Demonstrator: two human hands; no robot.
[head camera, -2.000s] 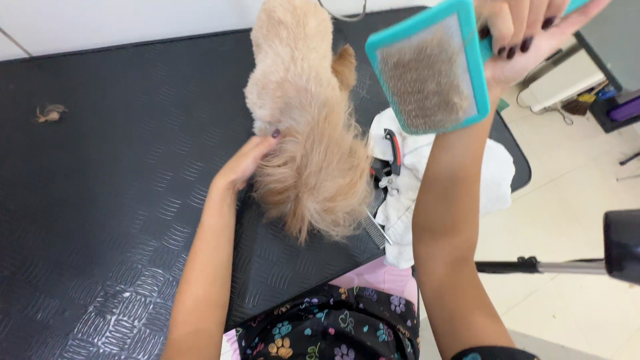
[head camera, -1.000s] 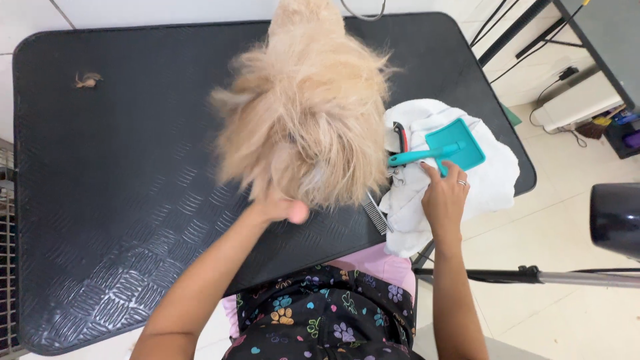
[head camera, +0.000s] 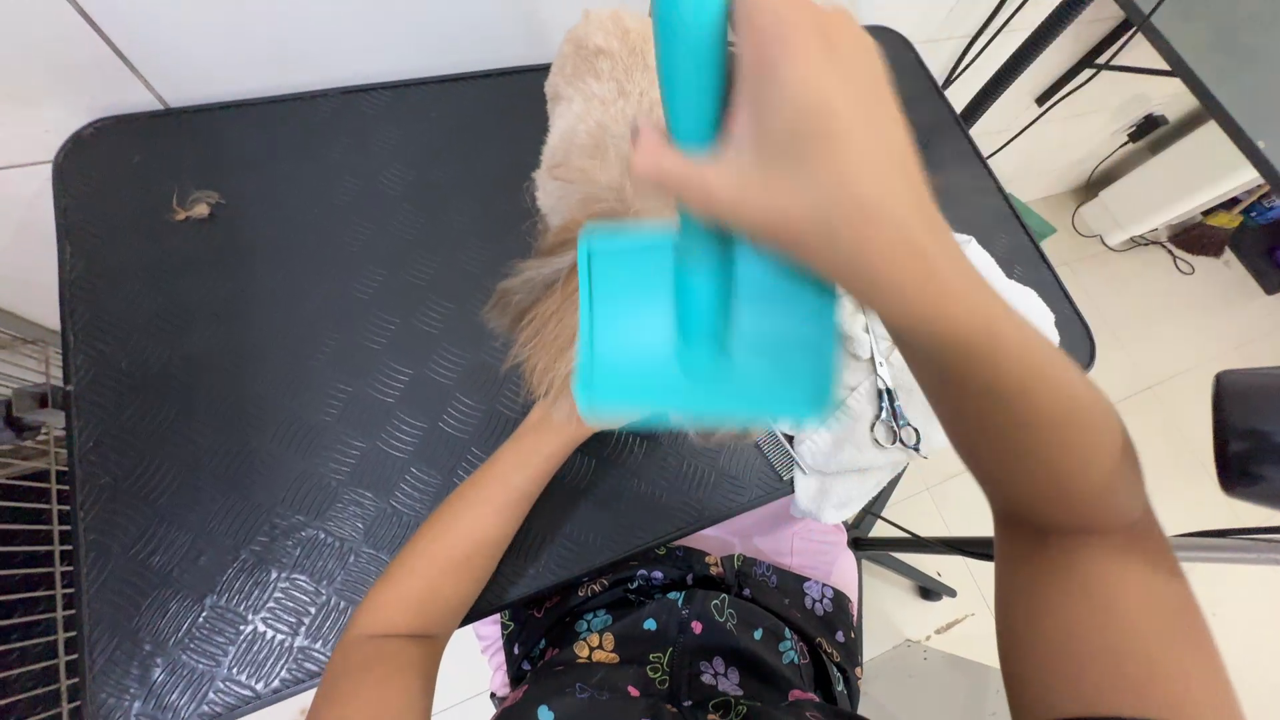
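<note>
My right hand (head camera: 800, 130) is closed round the handle of a teal slicker brush (head camera: 710, 330), blurred and close to the camera, its back facing me. Beneath it a dog with light tan fur (head camera: 600, 120) is on the black grooming table; the brush hides much of its long-haired end. My left hand (head camera: 572, 412) is at that fur, its fingers mostly hidden behind the brush, so its hold cannot be told. Right of the dog, scissors (head camera: 885, 390) lie on a white towel (head camera: 850, 470), with a metal comb (head camera: 778, 452) at the towel's left edge.
The black ridged table (head camera: 300, 350) has a tuft of loose hair (head camera: 197, 205) at its far left. A wire cage (head camera: 35, 500) stands beside its left edge. On the right are a black dryer-like object (head camera: 1245, 435) and a metal pole (head camera: 1220, 550).
The teal brush lay on the towel one second ago under my right hand; now that hand holds it raised over the dog. The scissors now show on the towel.
</note>
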